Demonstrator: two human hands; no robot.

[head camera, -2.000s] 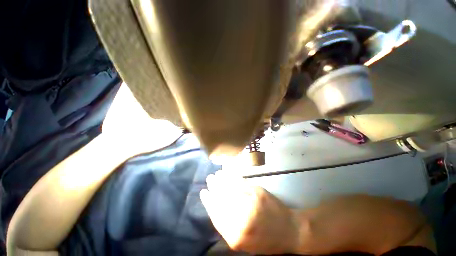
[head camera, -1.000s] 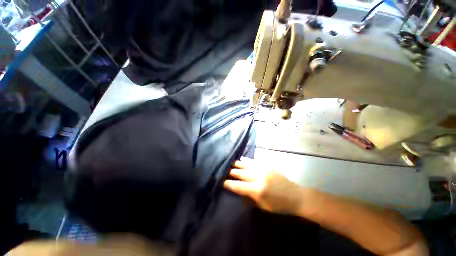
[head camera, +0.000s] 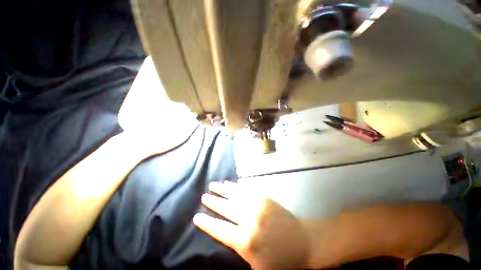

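Dark cloth [head camera: 153, 195] covers the left of the machine bed and runs up under the cream machine head [head camera: 211, 58]. My left hand [head camera: 155, 108] is washed out by the lamp. It lies on the cloth left of the head, with its fingertips hidden, so its grip cannot be told. My right hand [head camera: 258, 224] rests on the cloth in front of the needle area, palm down, fingers apart, thumb not visible. The presser foot and needle are lost in glare beneath the head.
Red-pink thread snips [head camera: 358, 131] lie on the bed [head camera: 337, 192] at right. A pale round knob [head camera: 329, 52] is on the head. A dark switch box [head camera: 458, 167] with a red light is at far right. More dark cloth [head camera: 58, 100] lies at left.
The view has moved close to the machine head again. My left arm, only a blur at the bottom a second ago, now reaches beside the head. My right hand stays on the cloth.
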